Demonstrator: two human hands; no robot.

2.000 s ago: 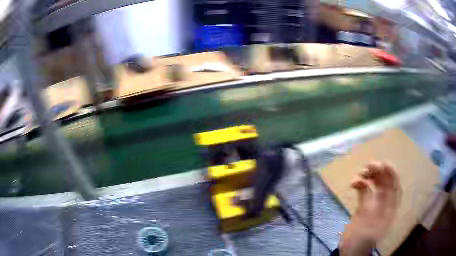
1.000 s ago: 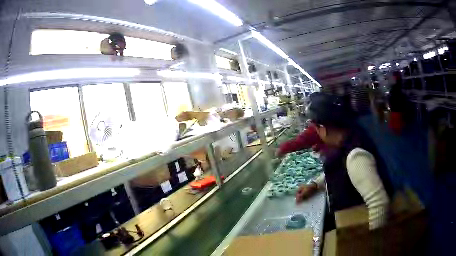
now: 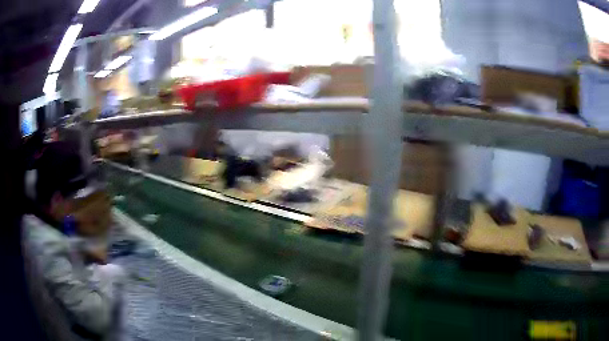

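Neither of my hands is in view. The frame is blurred. The wide green conveyor belt (image 3: 334, 281) runs from the back left to the lower right. One pale round part (image 3: 275, 285) lies on the belt near its front edge, left of the grey post. The yellow top of the screw feeder (image 3: 552, 330) shows at the bottom right edge, mostly cut off. The bench with silvery bubble wrap (image 3: 180, 300) lies in front of the belt at the lower left.
A person (image 3: 67, 266) in light sleeves sits at the bench on the left. A grey metal post (image 3: 382, 173) stands upright before the belt. A shelf (image 3: 320, 114) behind holds a red bin (image 3: 230, 92). Tan cardboard (image 3: 497, 230) lies beyond the belt.
The view has swung from the right side of the line to the left. The neighbour on the right and the teal heap have left the picture; the left neighbour now shows.
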